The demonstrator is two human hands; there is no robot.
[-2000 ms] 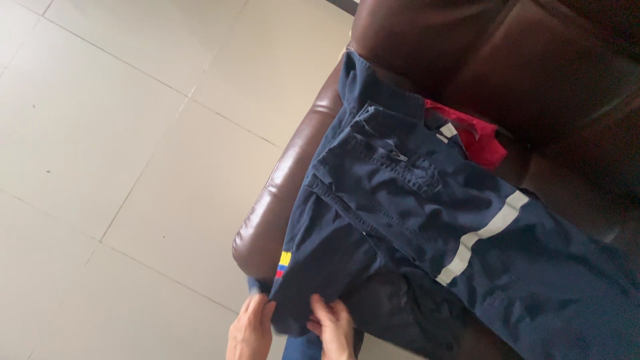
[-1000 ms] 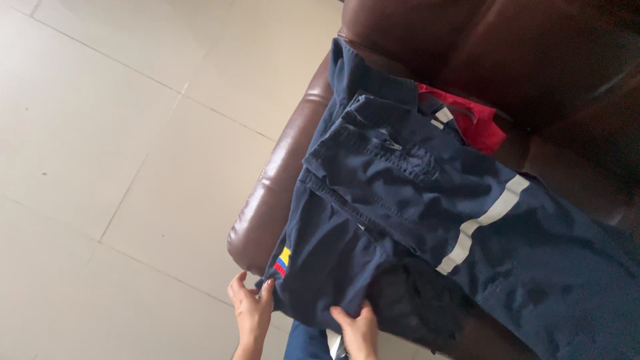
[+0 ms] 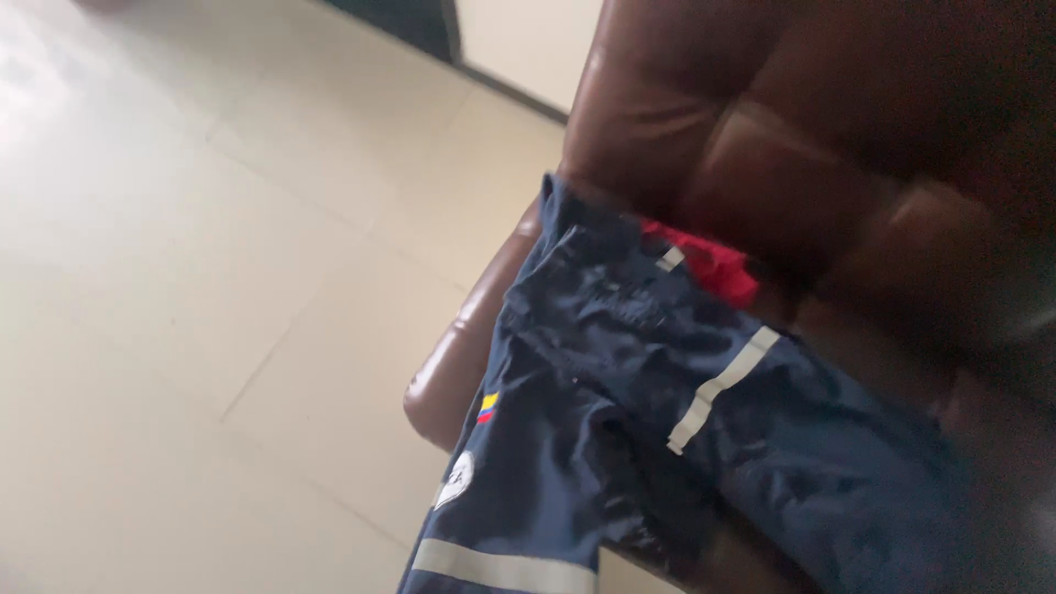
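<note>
Neither of my hands shows in the head view now. A navy blue work garment lies spread over a brown leather sofa, one sleeve hanging down at the bottom of the view. That sleeve bears a small yellow, blue and red flag patch, a round white patch and a pale reflective band. Another pale band crosses the body of the garment. Red cloth shows beside its upper edge. The picture is blurred.
The sofa's padded backrest fills the upper right, and its armrest runs along the garment's left side. Pale floor tiles lie to the left. A dark strip edges the floor at the top.
Both my hands, earlier at the sleeve's lower part, have gone out of view. The sleeve now hangs longer, with its round patch and reflective band showing. The view has shifted.
</note>
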